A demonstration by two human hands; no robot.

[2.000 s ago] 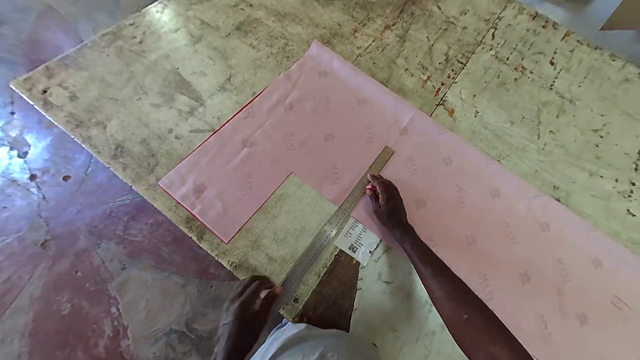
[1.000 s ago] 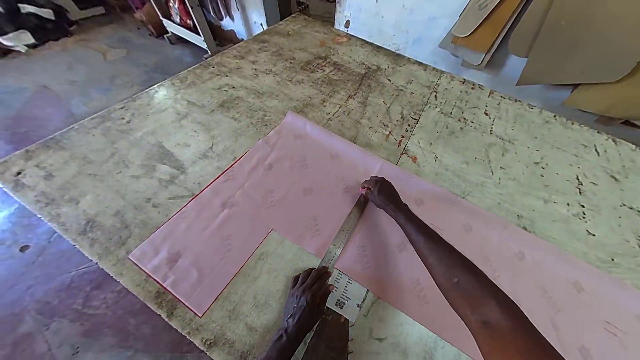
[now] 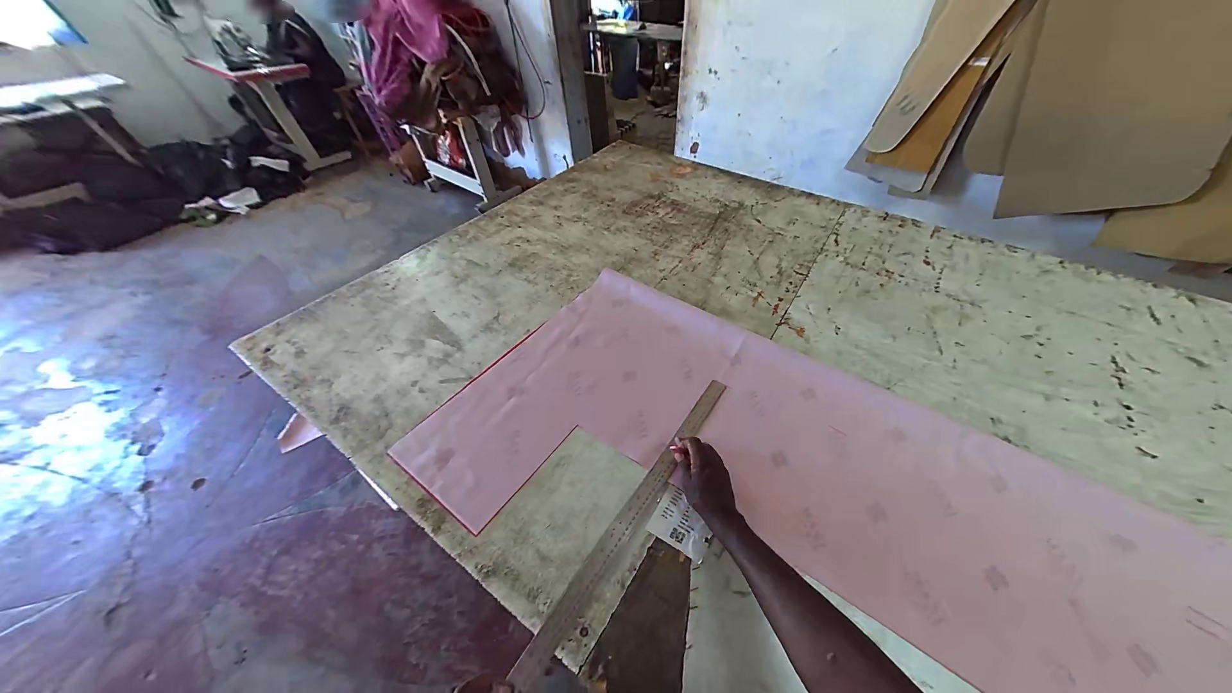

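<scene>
A metal ruler (image 3: 616, 525) lies slantwise over the worn table, its far end on a pink sheet of material (image 3: 770, 462) with faint printed marks and a red edge. My right hand (image 3: 705, 479) grips the ruler beyond its middle, with something small and reddish at the fingertips. At the bottom edge of the view, my left hand (image 3: 484, 683) is mostly cut off, touching the ruler's near end; its grip is hidden. A white printed label (image 3: 680, 523) lies beside my right hand at the sheet's edge.
The large worn wooden table (image 3: 433, 308) has a dark gap near its front edge. Brown card patterns (image 3: 1107, 106) hang on the far wall. A person (image 3: 298, 48) sits by a sewing machine (image 3: 236, 43) at the far left, near a heap of cloth (image 3: 423, 58).
My left hand has moved from the sheet's edge down to the bottom of the view. More of the ruler now shows beyond my right hand than a second ago. The view has tilted up.
</scene>
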